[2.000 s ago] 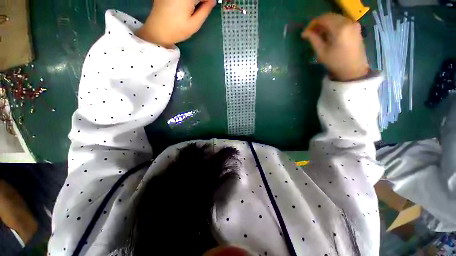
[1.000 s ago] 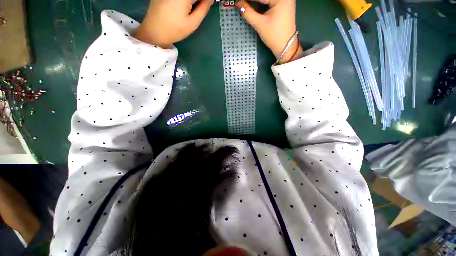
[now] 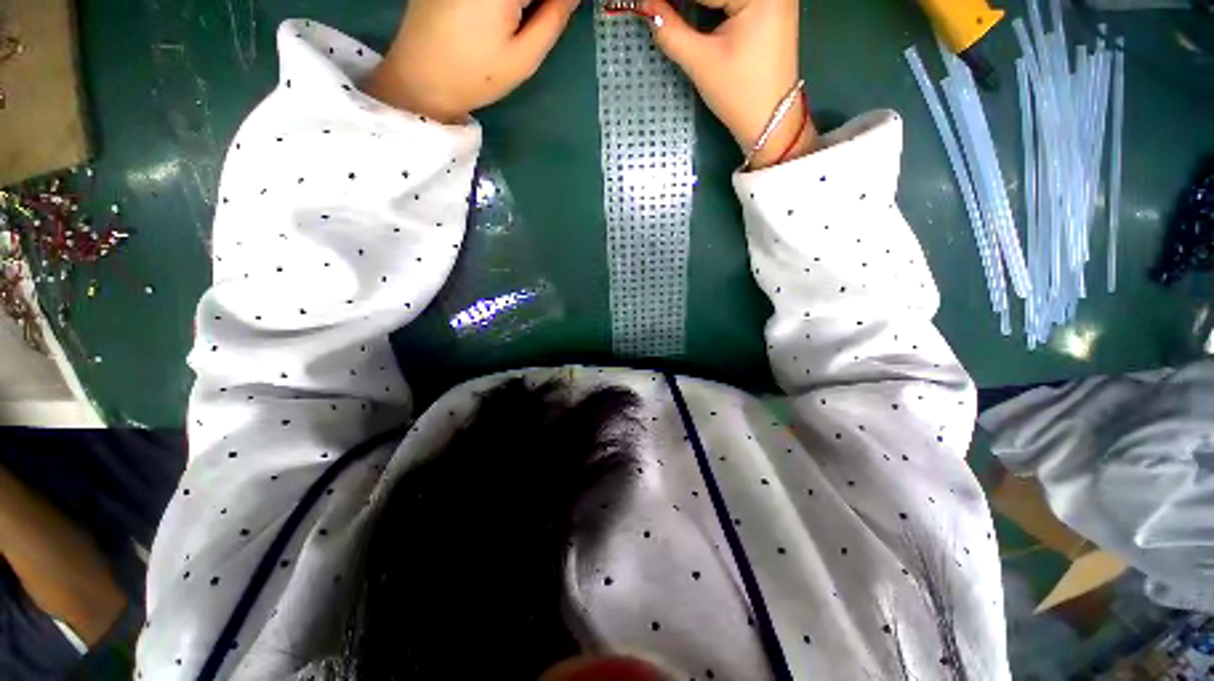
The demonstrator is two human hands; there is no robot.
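The long grey perforated strip [image 3: 648, 200] lies on the green bench in front of me and runs up to the top edge of the picture. A small part with short red leads [image 3: 628, 8] shows over its top end. My left hand [image 3: 466, 53] is left of the strip, cut off by the top edge; what its fingers hold is hidden. My right hand [image 3: 735, 60] is right of the strip, with thumb tip and finger pinching the red-leaded part beside a tiny white tip [image 3: 658, 20]. Its upper fingers are cut off by the top edge.
A yellow glue gun [image 3: 961, 21] and translucent glue sticks [image 3: 1061, 186] lie at right, a dark clump [image 3: 1185, 224] beyond. Clear film [image 3: 495, 309] lies left of the strip. A red-gold pile [image 3: 60, 229] and tan board [image 3: 37, 93] are far left. Other people's arms show at both sides.
My right hand has moved left from near the glue gun to the strip's top end and now pinches the red-leaded part. My left hand stays nearly in place.
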